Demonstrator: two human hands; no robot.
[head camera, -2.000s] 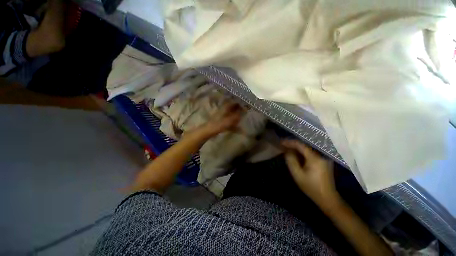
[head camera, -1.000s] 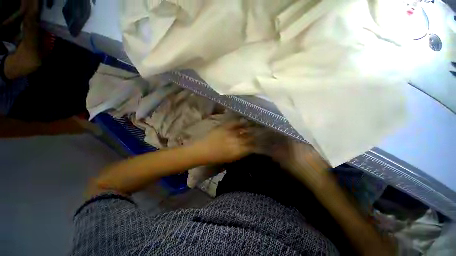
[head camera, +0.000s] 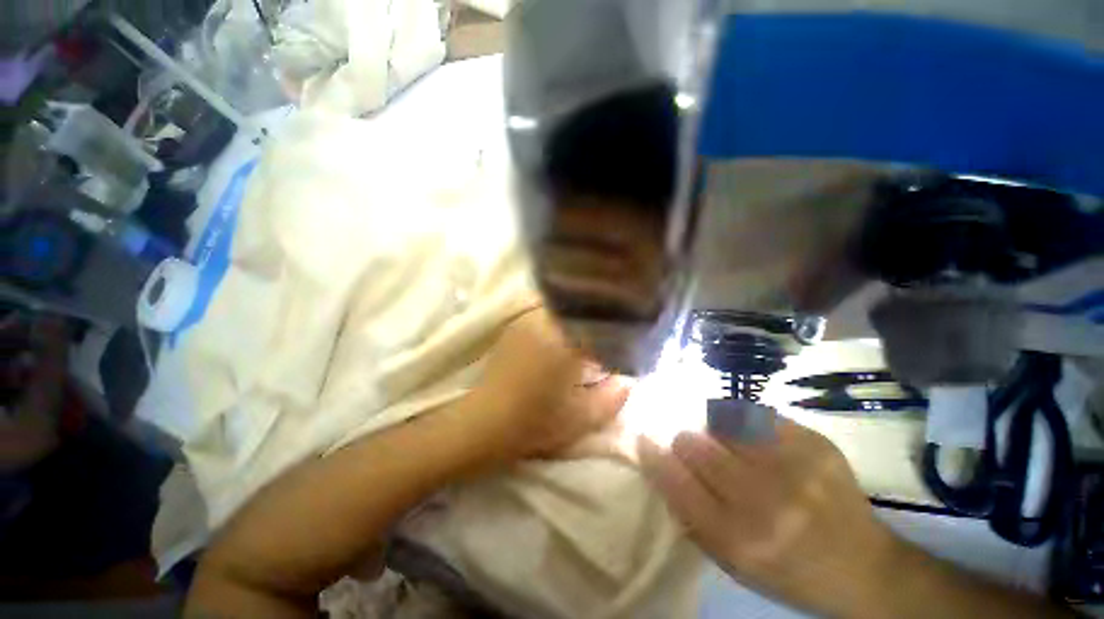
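Observation:
The large cream cloth (head camera: 351, 290) lies heaped on the table left of the needle and hangs over the front edge. The sewing machine head (head camera: 896, 85), grey with a blue stripe, fills the upper right. My left hand (head camera: 551, 387) lies on the cloth just left of the needle area, fingers towards it. My right hand (head camera: 769, 496) is right of it, its fingertips at the lit spot by the needle. Glare washes out the needle, presser foot and fingertips, so I cannot tell whether my right hand grips the cloth. A dark spring knob (head camera: 739, 363) hangs above my right hand.
Black thread snips (head camera: 847, 389) and black scissors (head camera: 1029, 472) lie right of the needle. A white roll (head camera: 170, 296) sits on a blue strip at far left. Pale cloth (head camera: 363, 48) is heaped at the back. A dark machine part with a blue round face (head camera: 46, 248) is at far left.
The view has moved up from the lap and basket to the machine head. My hands have gone from below the table edge to the cloth by the needle.

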